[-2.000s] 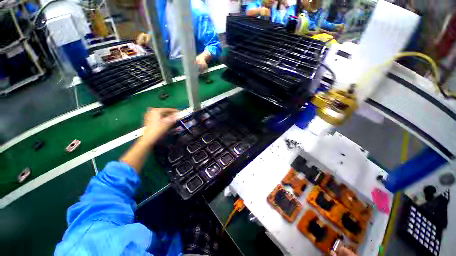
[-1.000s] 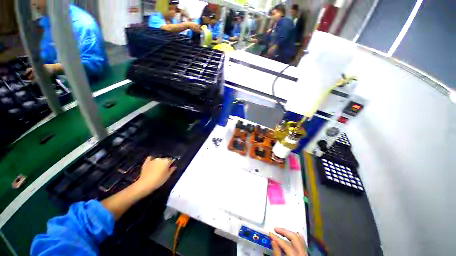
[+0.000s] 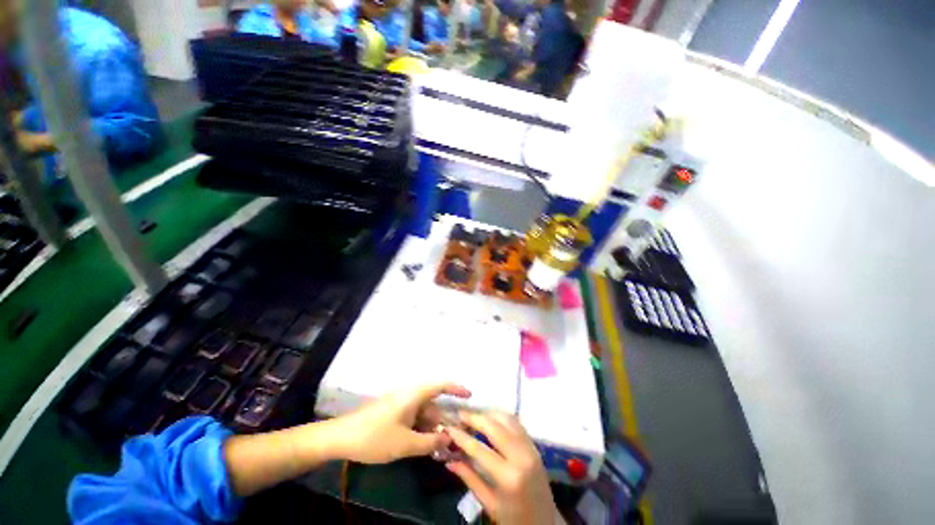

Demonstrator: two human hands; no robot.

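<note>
My left hand (image 3: pixel 395 426) and my right hand (image 3: pixel 502 467) meet in front of the dispensing robot's front edge. They hold a small housing (image 3: pixel 441 422) between them, mostly hidden by the fingers. The black blister tray (image 3: pixel 246 297) lies to the left with square housings (image 3: pixel 254 405) in several pockets. The orange fixtures (image 3: pixel 456 272) sit at the back of the white machine table (image 3: pixel 410 354), under the brass dispensing head (image 3: pixel 557 244).
Stacked black trays (image 3: pixel 308 123) stand behind the blister tray. A metal post (image 3: pixel 87 154) rises at left by the green conveyor (image 3: pixel 174 231). Pink slips (image 3: pixel 536 354) lie on the machine table. A red button (image 3: pixel 577 469) is at its front right. More trays (image 3: pixel 664 310) are on the floor.
My left hand has left the blister tray and moved right to my right hand. My right hand has left the blue control strip. Both now hold a housing. The fixtures sit under the head, as one second ago.
</note>
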